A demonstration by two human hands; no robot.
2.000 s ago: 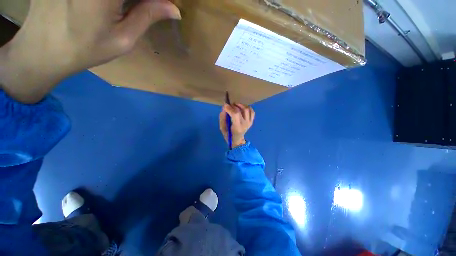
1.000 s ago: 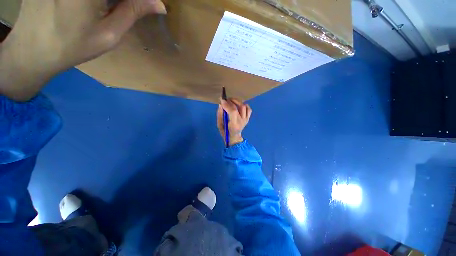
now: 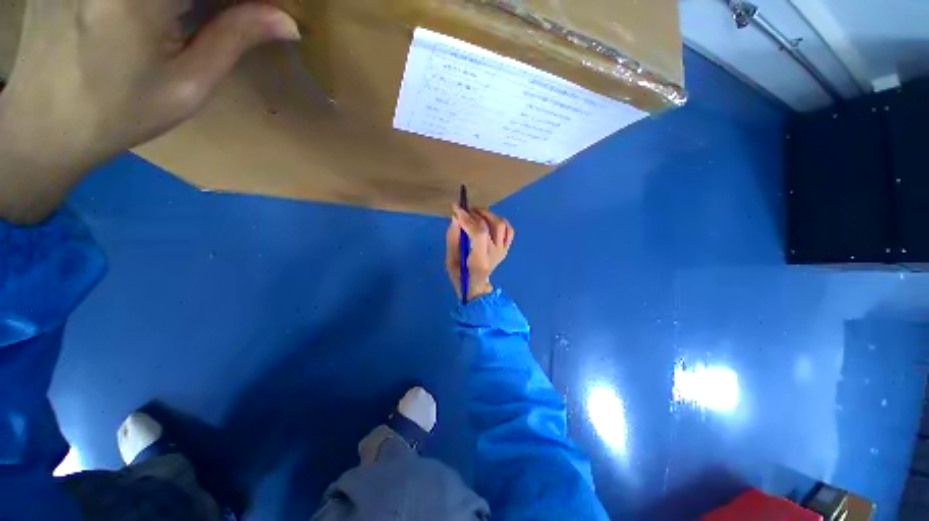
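A large brown carton (image 3: 306,142) fills the top of the view, with a white printed label (image 3: 499,100) on its side and clear tape along its edge. My left hand (image 3: 132,92) is large at the upper left, cut off by the picture's edge, in front of the carton with its thumb extended; whether it grips the carton is hidden. My right hand (image 3: 479,244) holds a thin dark blue pen (image 3: 465,249) just below the carton's lower edge, tip pointing up toward the carton. I cannot tell whether the tip touches it.
Glossy blue floor (image 3: 275,275) lies below, with my feet at the lower left. A black box-like object (image 3: 856,183) stands at the right. A metal pipe (image 3: 784,46) runs along the pale wall at the upper right. A red object (image 3: 764,507) and a small brown box (image 3: 845,505) show at the bottom right.
The carton and label have shifted left in the view, and my left hand has shifted left too. The right hand still holds the pen near the carton's lower edge. More of the red object shows.
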